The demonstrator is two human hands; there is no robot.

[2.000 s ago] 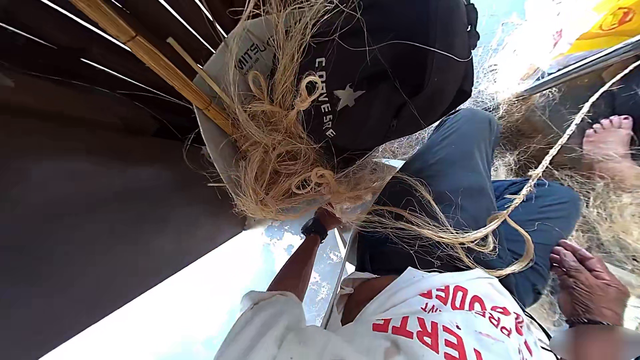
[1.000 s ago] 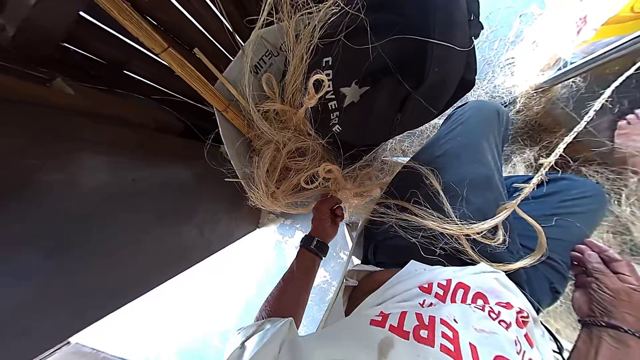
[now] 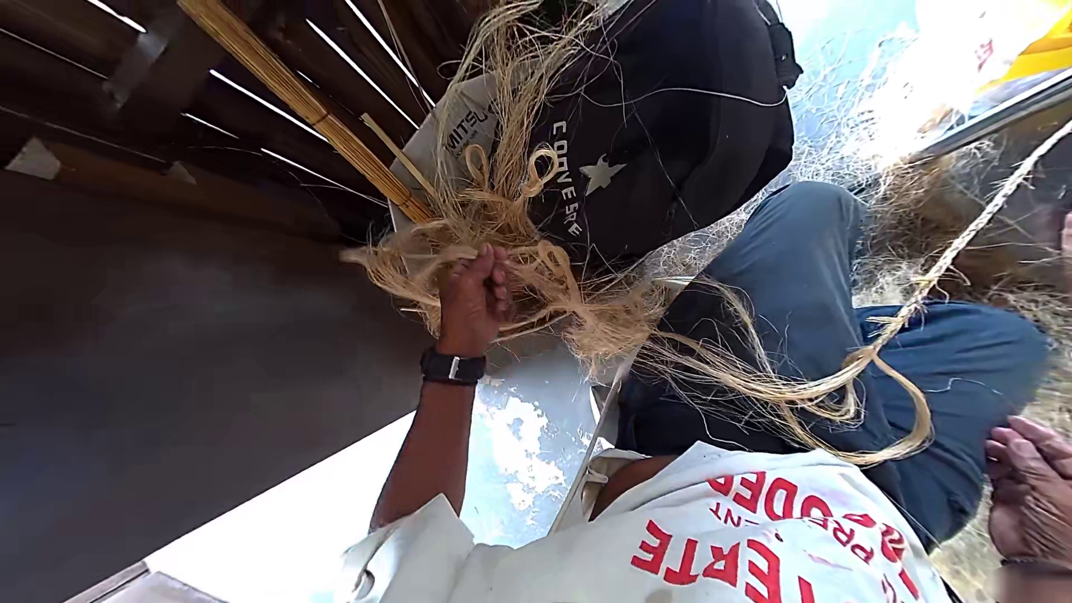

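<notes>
My left hand [image 3: 476, 297], with a black wristwatch, grips a strand of the tangled tan plant fibre [image 3: 502, 213] beside a black backpack [image 3: 670, 134]. Looped hanks stick out of the bundle. From it loose fibres run right across my lap and join a twisted fibre rope [image 3: 946, 264] that rises to the upper right. My right hand [image 3: 1028, 486] lies by my knee at the right edge, palm partly up and fingers loosely curled, with nothing seen in it.
A bundle of thin sticks [image 3: 301, 105] slants across the dark slatted wall at upper left. A dark panel [image 3: 167, 360] fills the left side. Loose fibre scraps [image 3: 930, 201] cover the floor at right, near a yellow and white bag [image 3: 1038, 50].
My left hand has moved up and left from the lower edge of the bundle into the fibres, pulling a strand leftward. My right hand remains near my knee.
</notes>
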